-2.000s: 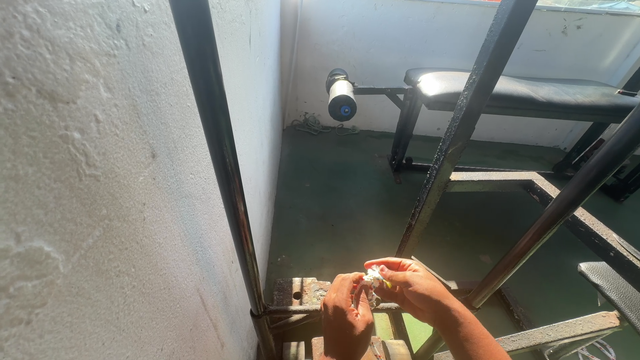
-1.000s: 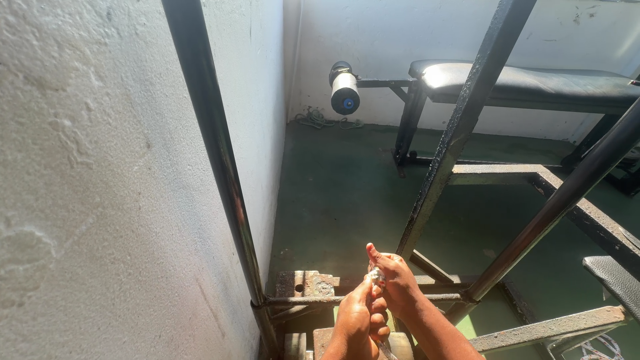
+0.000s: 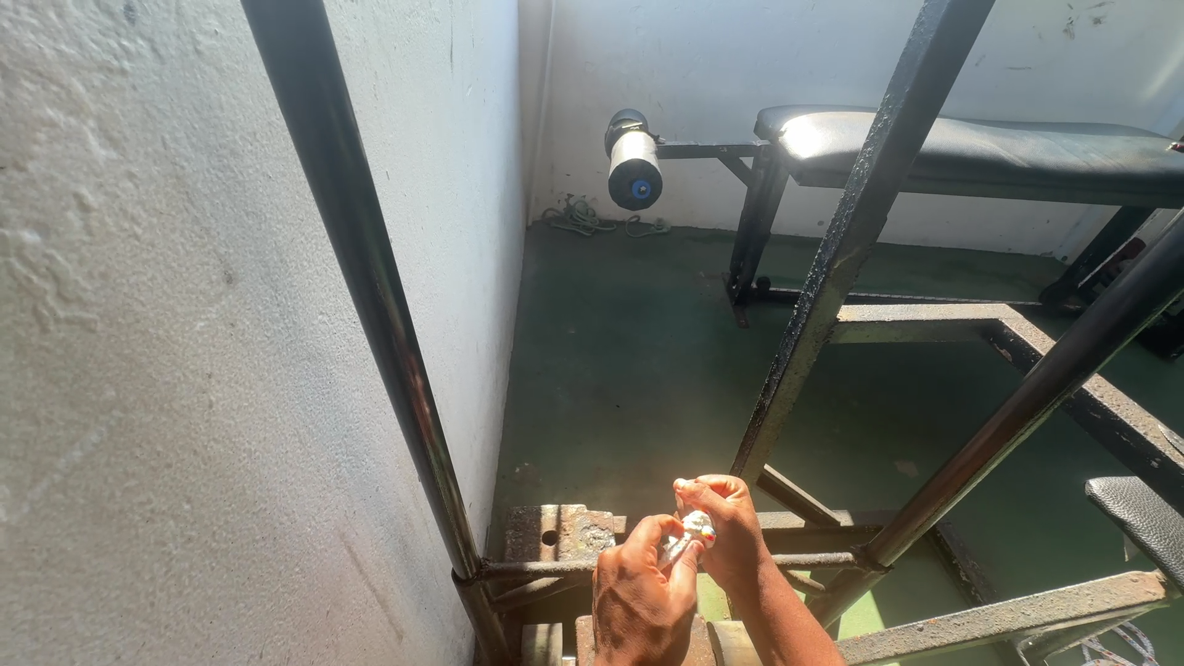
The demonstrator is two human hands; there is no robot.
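My left hand [image 3: 645, 592] is at the bottom centre, its thumb and fingers closed on a small white knotted piece [image 3: 696, 529], which looks like rope or cloth and has a spot of red and yellow. Just to the right and beyond it, my right hand [image 3: 726, 523] pinches a whitish end [image 3: 683, 484] of what seems the same piece. Both hands are above a thin horizontal metal bar [image 3: 538, 569] of a frame. The rest of the white piece is hidden by the fingers.
Dark metal posts rise at left [image 3: 370, 277] and right [image 3: 856, 213], with a slanted round tube [image 3: 1008, 425] farther right. A rough wall [image 3: 166, 370] borders the left. Rusty metal blocks [image 3: 560, 534] lie below. Beyond stand a black padded bench [image 3: 980, 153] and a foam roller [image 3: 635, 166]; cord lies near the corner.
Both hands stay close together and have shifted their fingers around the white piece. The right hand's raised thumb or finger of a second ago is now bent onto the whitish end.
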